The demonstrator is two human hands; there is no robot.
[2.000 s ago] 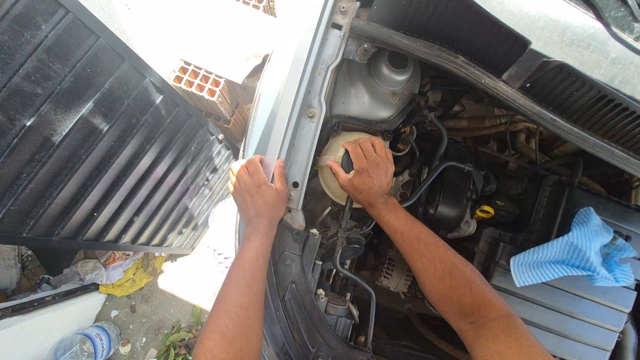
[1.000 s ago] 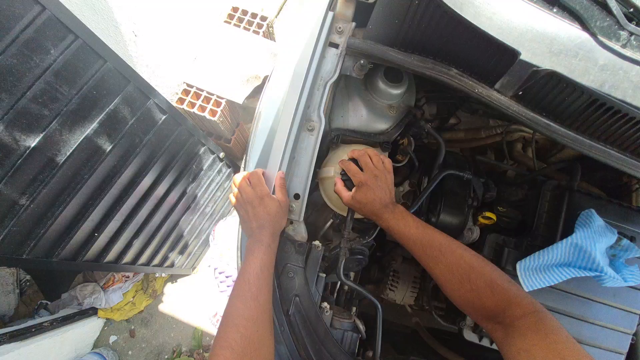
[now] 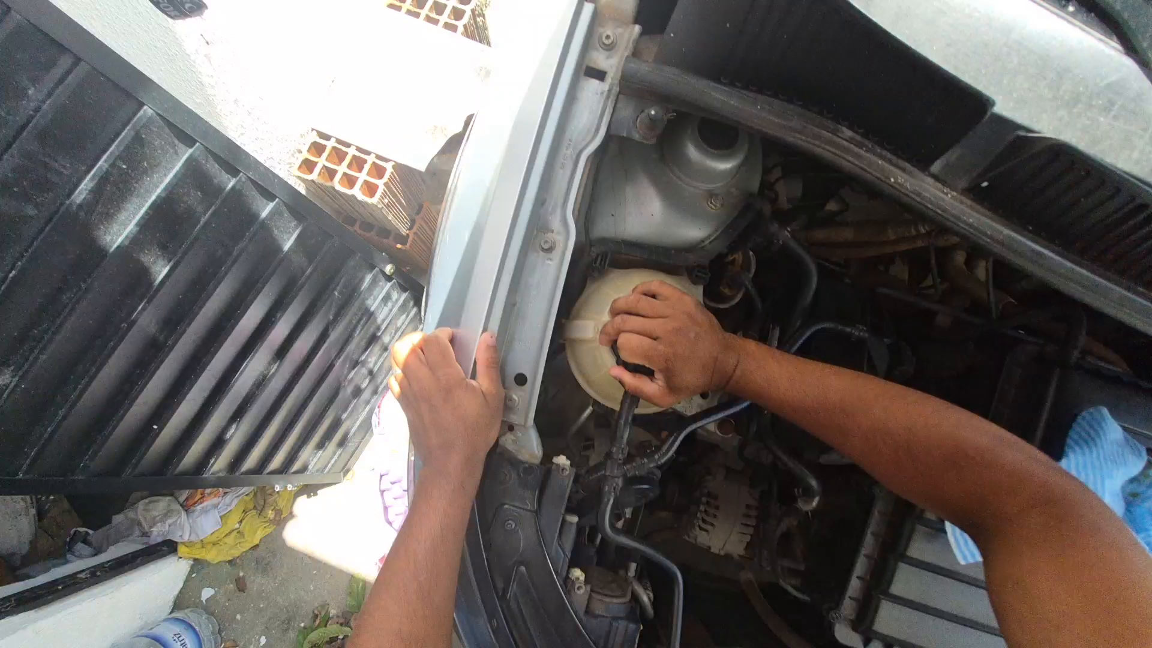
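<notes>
My right hand [image 3: 670, 342] is closed around the black cap [image 3: 633, 360] on top of the round, cream plastic coolant expansion tank [image 3: 589, 355]. Most of the cap is hidden under the fingers. A black hose [image 3: 621, 436] runs down from beside the tank. To the left, my left hand [image 3: 448, 391] rests on the edge of the car's fender [image 3: 513, 261], its fingers over the outer side and its thumb on the top. It grips no separate object.
A blue striped cloth [image 3: 1102, 459] lies over the ribbed engine part at the right. The silver strut tower [image 3: 693, 193] stands beyond the tank. A black corrugated metal panel [image 3: 207, 297], hollow bricks [image 3: 360, 184] and a plastic bottle [image 3: 180, 630] are outside the car.
My right hand has turned a little on the cap, its wrist and forearm now lying flatter. My left hand has stayed on the fender edge.
</notes>
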